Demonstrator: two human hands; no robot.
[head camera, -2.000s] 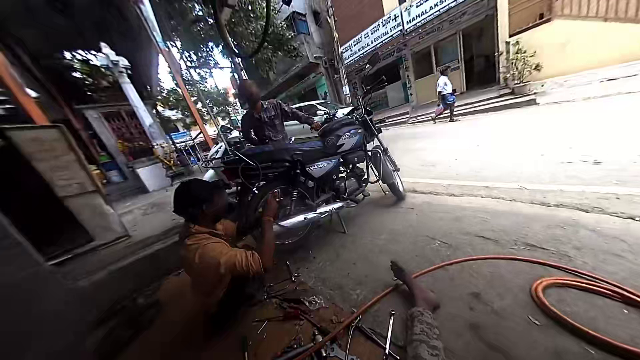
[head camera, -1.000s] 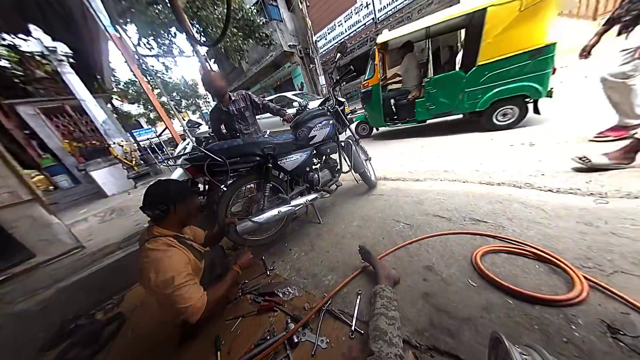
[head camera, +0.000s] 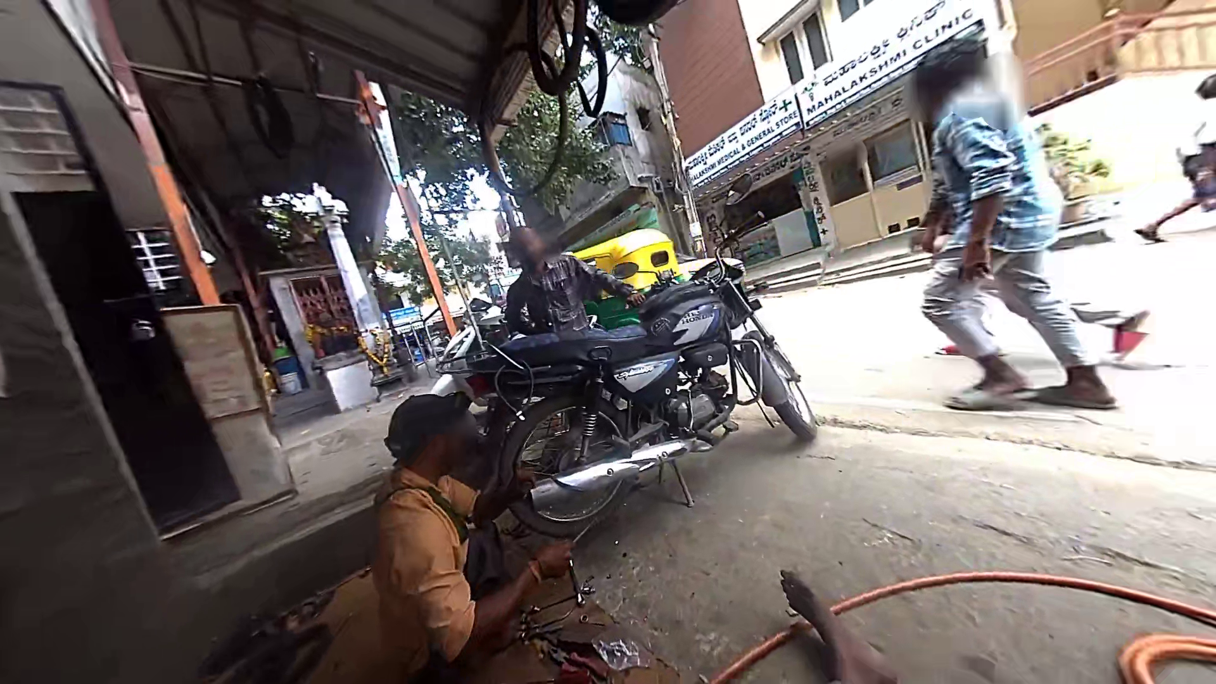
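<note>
Neither of my own hands shows in the head view. A bare foot and lower leg reach in from the bottom edge, touching or crossing an orange hose. Left of it, a crouching co-worker in an orange shirt has one hand by the rear wheel and exhaust of a parked motorcycle. That person's other hand holds what looks like a metal hand tool over a spread of loose tools. Beside them lies a clear plastic bag. The motorcycle stands upright on a stand.
Behind the motorcycle, a person in a dark shirt reaches to its tank. The orange hose curves over the ground at right. A passer-by in a blue shirt walks along the road edge. A yellow and green auto-rickshaw is beyond.
The auto-rickshaw, at the right of the motorcycle a second ago, now shows behind it. A blue-shirted passer-by has come into view at right. The view has shifted markedly.
</note>
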